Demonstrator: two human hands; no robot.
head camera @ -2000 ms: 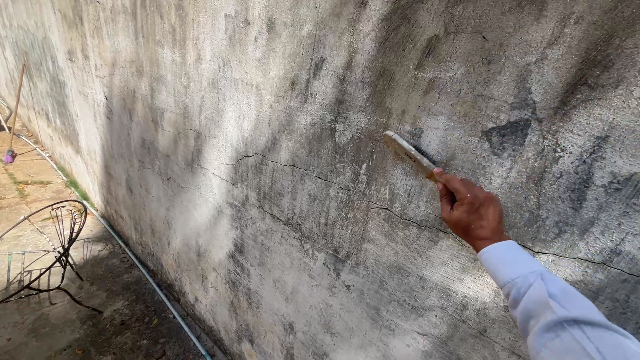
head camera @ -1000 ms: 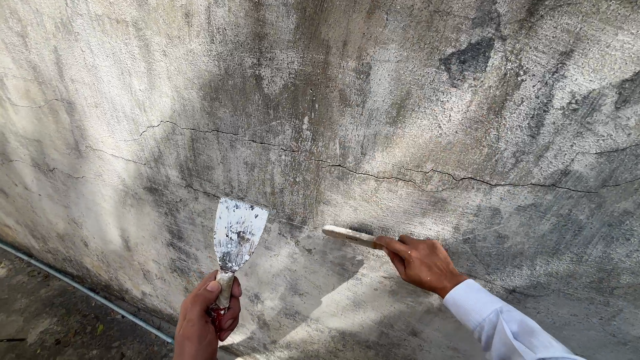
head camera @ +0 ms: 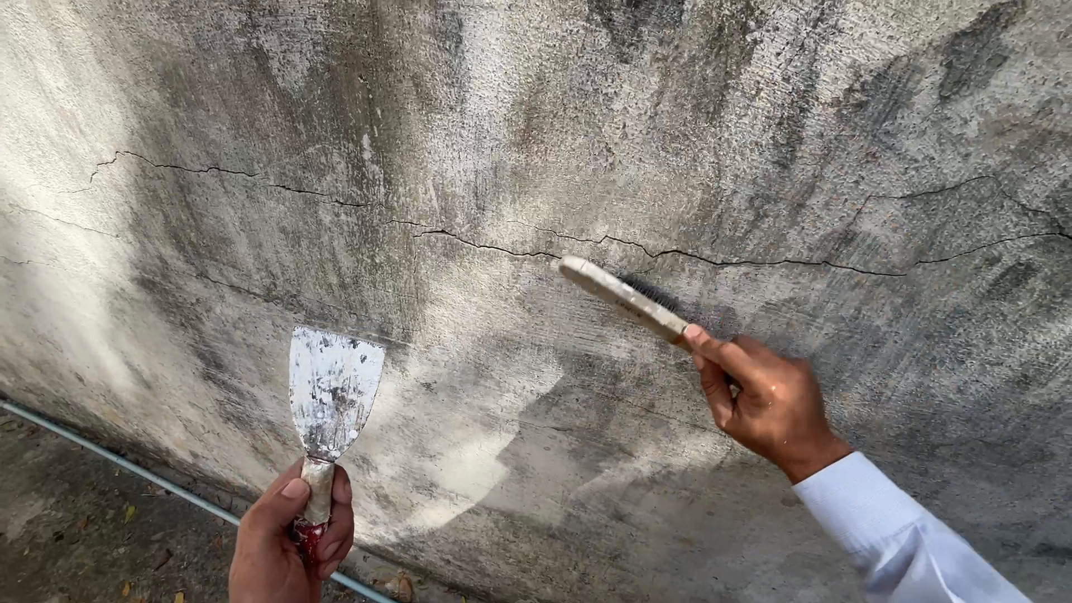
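My left hand (head camera: 293,532) is closed around the handle of a putty knife (head camera: 337,389), whose wide, paint-spattered blade points up in front of the wall. In my right hand (head camera: 766,398) is a wire brush (head camera: 624,300) with a pale, worn wooden back. Its dark bristles face the cracked plaster wall (head camera: 469,310); whether they touch it I cannot tell. The brush tip lies just under a long, jagged crack (head camera: 737,263) that runs roughly across the wall. A white sleeve covers my right forearm.
A thin pale-blue pipe (head camera: 126,461) runs along the foot of the wall at lower left. Beyond it lies dark ground (head camera: 75,519) with a few fallen leaves. Dark stains, sunlit patches and shadows mark the wall.
Two seconds ago only my right hand with the brush was in view; the left hand with the putty knife has since appeared. The view has swung away from the metal chair. The brush is now nearer the crack.
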